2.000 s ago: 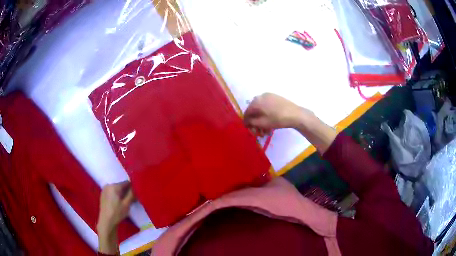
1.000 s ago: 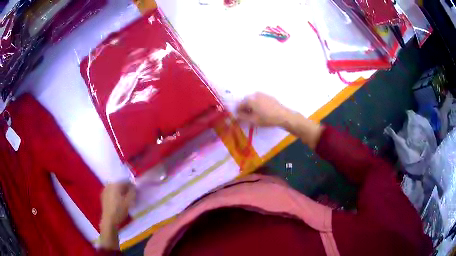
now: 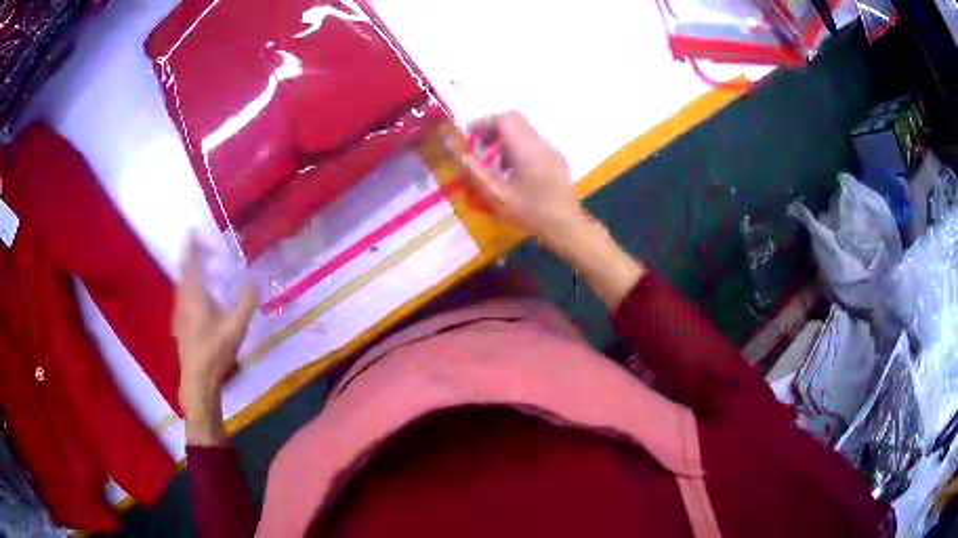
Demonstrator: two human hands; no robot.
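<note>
A folded red cardigan (image 3: 315,100) lies flat inside a clear bag (image 3: 347,226) on the white table. The bag's lower end, with a pink-red strip across it, extends past the fold towards me. My right hand (image 3: 522,173), blurred, is at the bag's right edge with its fingers curled on a pink-red part of it. My left hand (image 3: 210,321), also blurred, is at the lower left corner, thumb apart from the fingers, with shiny plastic between them; its grip is unclear.
Another red cardigan (image 3: 53,273) with a white tag lies spread at the left. Clear bags with a red edge (image 3: 725,47) lie at the far right. Yellow-orange tape (image 3: 672,131) runs along the table edge. White plastic bags (image 3: 856,236) stand at the right over dark green.
The bagged cardigan appears higher in view and the bag's pink-red strip now shows. My right hand is higher, and my left hand has opened out from its closed look. The coloured bundle has left view.
</note>
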